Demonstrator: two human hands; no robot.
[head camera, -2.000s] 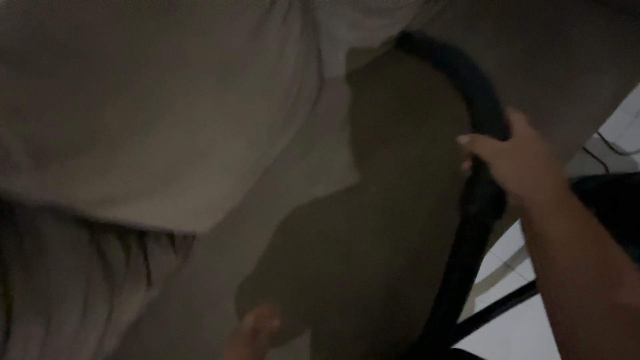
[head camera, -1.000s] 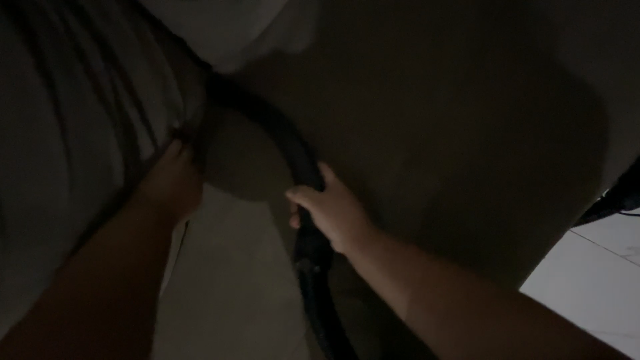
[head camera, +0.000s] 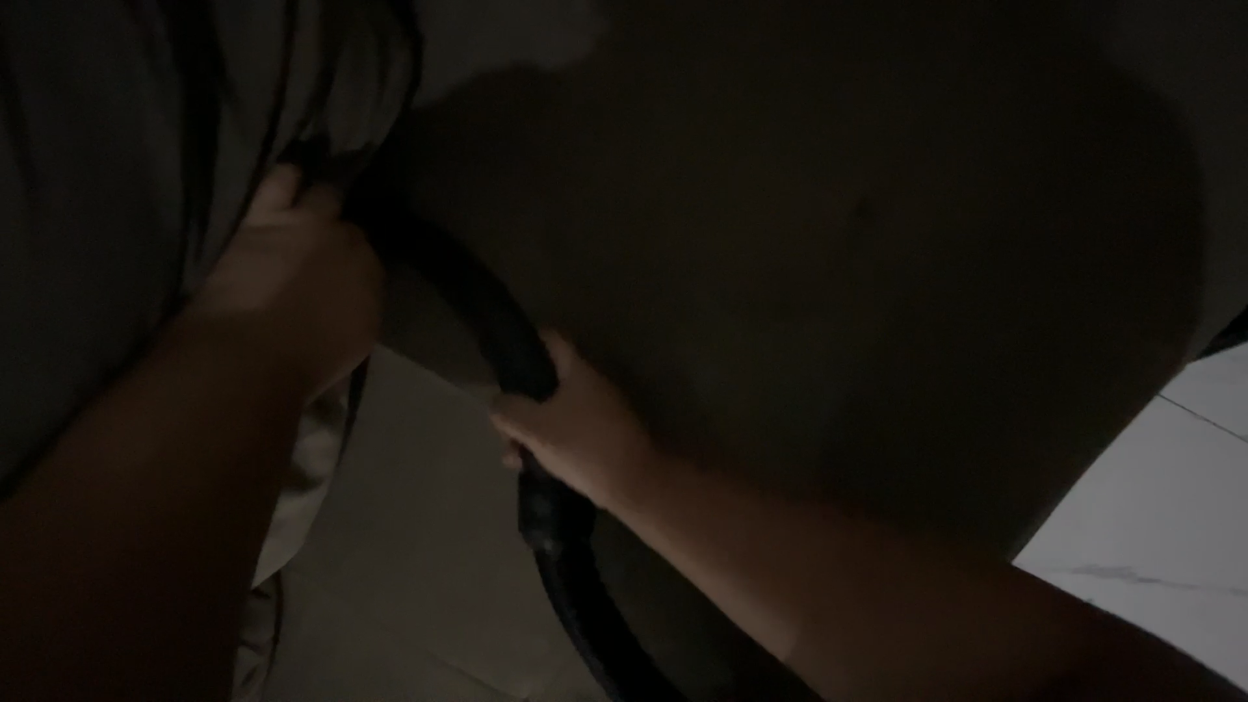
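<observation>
My right hand (head camera: 575, 414) is closed around the curved black handle of a vacuum cleaner hose (head camera: 468, 283), just above the joint where the ribbed hose runs down to the bottom edge. The far end of the black tube disappears in the dark beside a gathered grey cloth (head camera: 107, 175). At that cloth's edge, upper left, is my left hand (head camera: 302, 253), its fingertips against the dark folds. Whether those fingers grip the fabric is hard to tell in this dim light.
A broad dark upholstered surface (head camera: 829, 292), probably a sofa seat, fills the middle and right under a large shadow. Pale floor tiles (head camera: 1160, 487) show at the lower right. A lighter fabric surface (head camera: 400, 546) lies below my hands, with crumpled cloth (head camera: 317, 458) by my left forearm.
My left hand, low in the oldest frame, has come up to the gathered cloth. My right hand has kept hold of the black handle. The view has shifted and darkened.
</observation>
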